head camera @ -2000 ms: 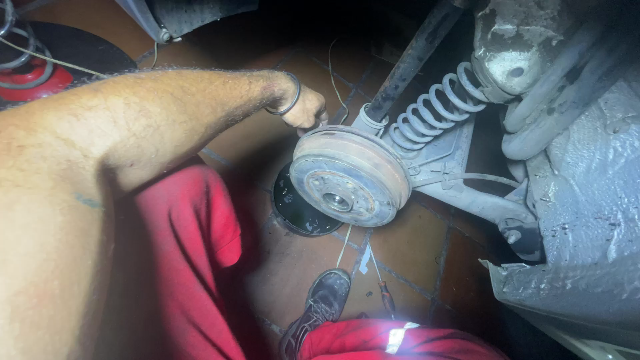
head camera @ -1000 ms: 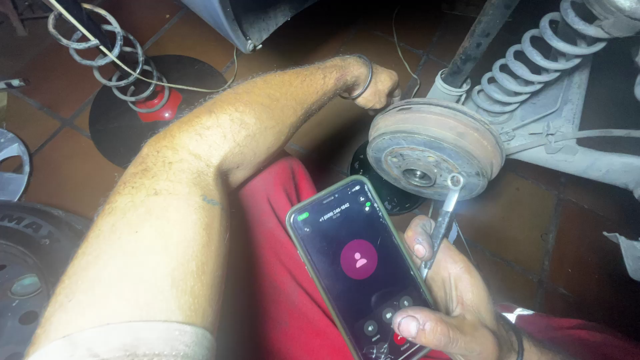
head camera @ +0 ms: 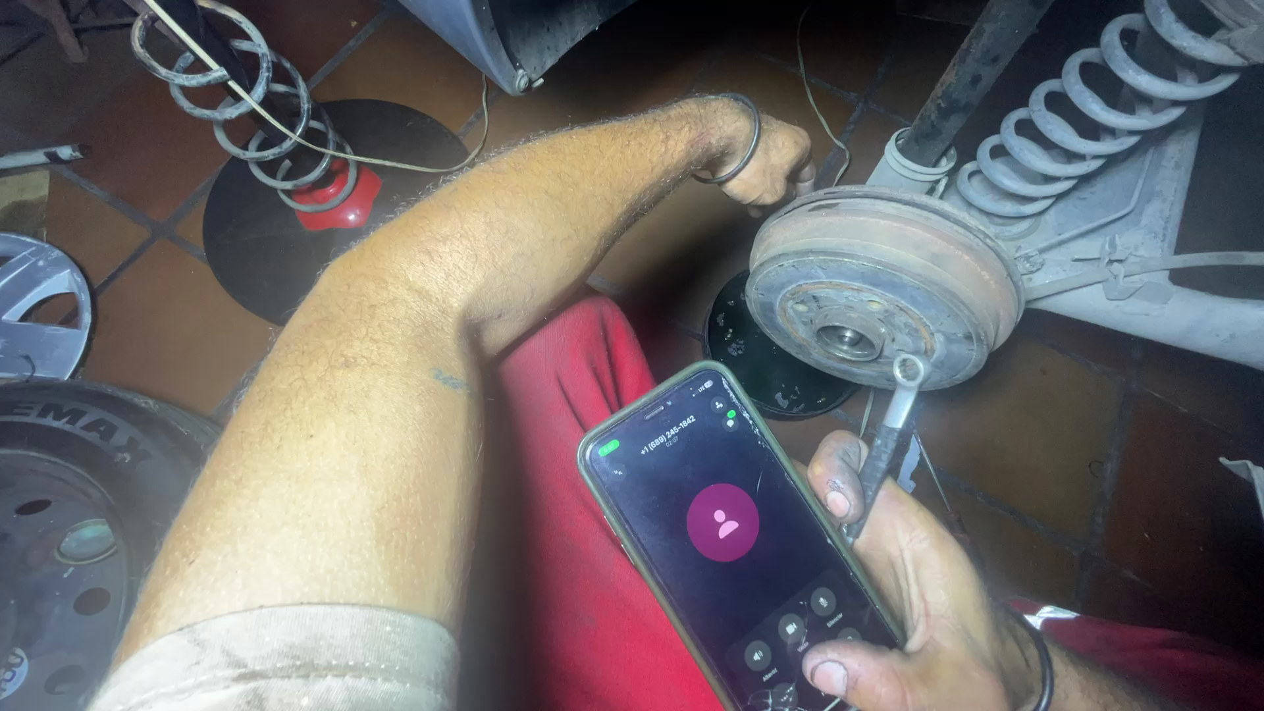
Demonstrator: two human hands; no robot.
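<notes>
My right hand [head camera: 913, 583] holds both a smartphone [head camera: 721, 523] with a lit call screen and a ring-ended wrench [head camera: 889, 425], whose ring overlaps the lower face of the brake drum [head camera: 879, 267] in view. My left hand [head camera: 770, 163] reaches to the far left edge of the drum, at its back side; its fingertips are partly hidden, so what they touch or hold cannot be told. The drum sits on the hub beside a shock absorber [head camera: 973, 74] and a grey coil spring [head camera: 1076, 123].
A black round dish [head camera: 731, 326] lies under the drum. At left are a loose coil spring [head camera: 267, 128] on a red-based stand, a tire on a steel rim [head camera: 59, 543] and a wheel cover [head camera: 69, 306]. A thin cable [head camera: 395, 163] crosses there. The suspension arm [head camera: 1165, 306] extends right.
My right hand, out of view two seconds ago, has come in with the phone and wrench. My left hand stays at the drum's far edge. The view has shifted left.
</notes>
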